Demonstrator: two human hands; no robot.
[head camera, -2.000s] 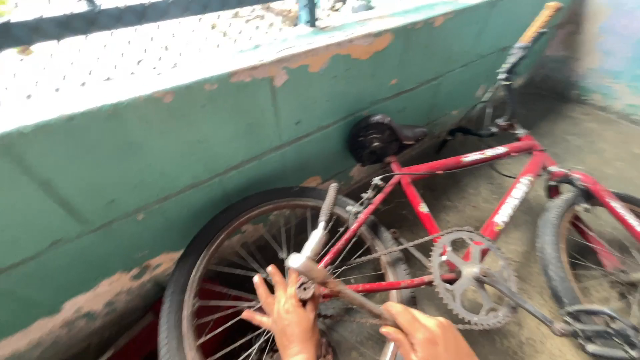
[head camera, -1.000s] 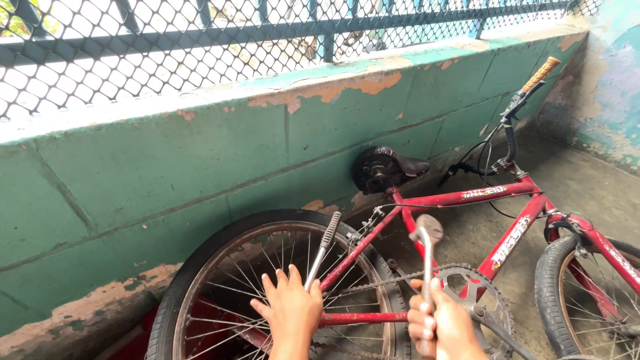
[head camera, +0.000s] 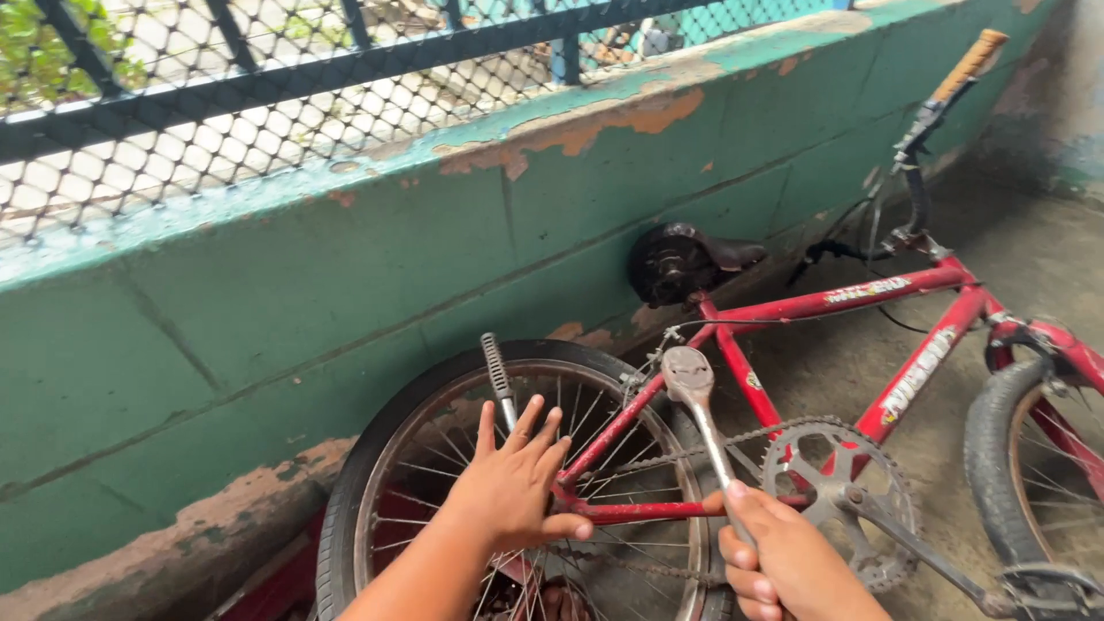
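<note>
A red bicycle (head camera: 862, 297) leans by the green wall, its rear wheel (head camera: 341, 509) nearest me. My right hand (head camera: 772, 552) grips the handle of a metal ratchet wrench (head camera: 709, 431), its round head raised in front of the frame's rear tube. With fingers spread, my left hand (head camera: 513, 492) is over the rear wheel's hub area and hides it. Just beyond its fingertips a second tool or bar with a knurled metal handle (head camera: 497, 366) stands up at a slant; its lower end is hidden by the hand. The chainring (head camera: 841, 500) is right of the wrench.
Behind the bicycle runs a green block wall (head camera: 345, 285) with peeling paint, topped by a metal mesh fence (head camera: 285, 95). The black saddle (head camera: 690, 259) is close to the wall. The front wheel (head camera: 1005, 466) and a pedal (head camera: 1048, 591) are at the right. Part of a foot shows below the wheel.
Two seconds ago the wrench head was beside my left hand at the wheel hub; my right hand has since lifted it away and holds it upright. My left hand remains near the hub.
</note>
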